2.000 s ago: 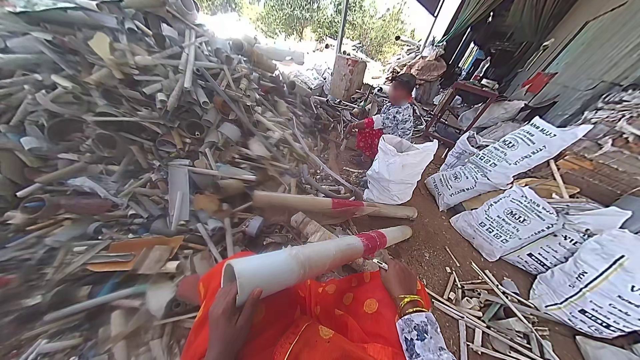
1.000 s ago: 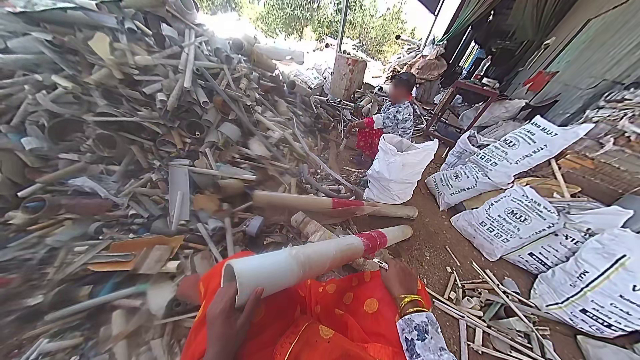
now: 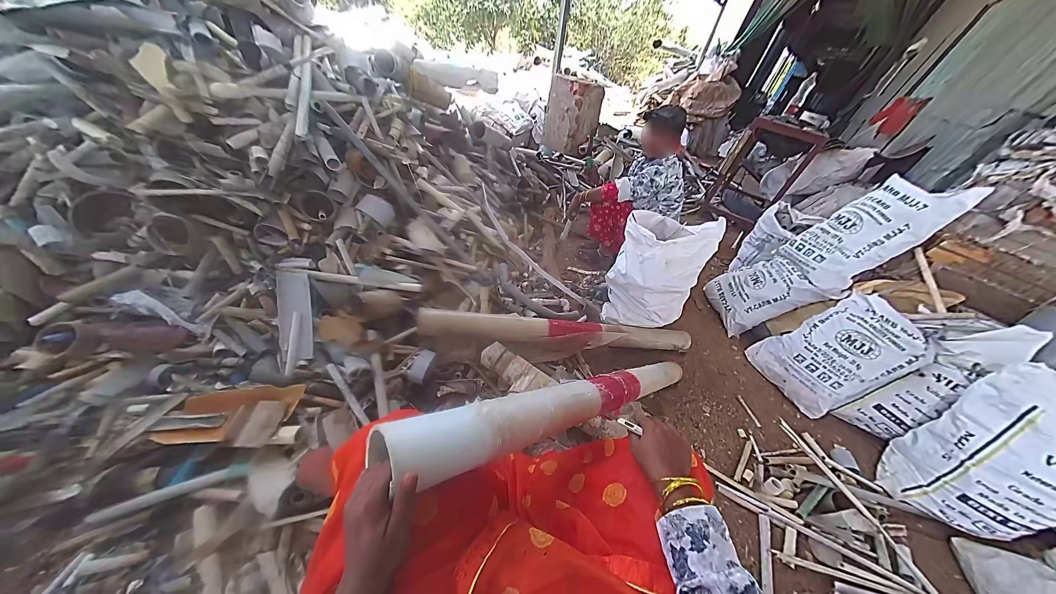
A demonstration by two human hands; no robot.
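A white plastic pipe with a red band near its narrow far end lies slanting above my lap, which is covered by orange-red cloth with gold dots. My left hand grips the rim of its wide near end, with the thumb outside. Below the red band, my right hand is closed around a small tool with a pale metallic tip; its exact kind cannot be told. Just beyond lies a second pipe, cream with a red band, on the scrap.
A large heap of scrap pipes fills the left. Another person sits ahead beside an upright white sack. Printed sacks stand and lie at right, near thin cut strips on the brown ground.
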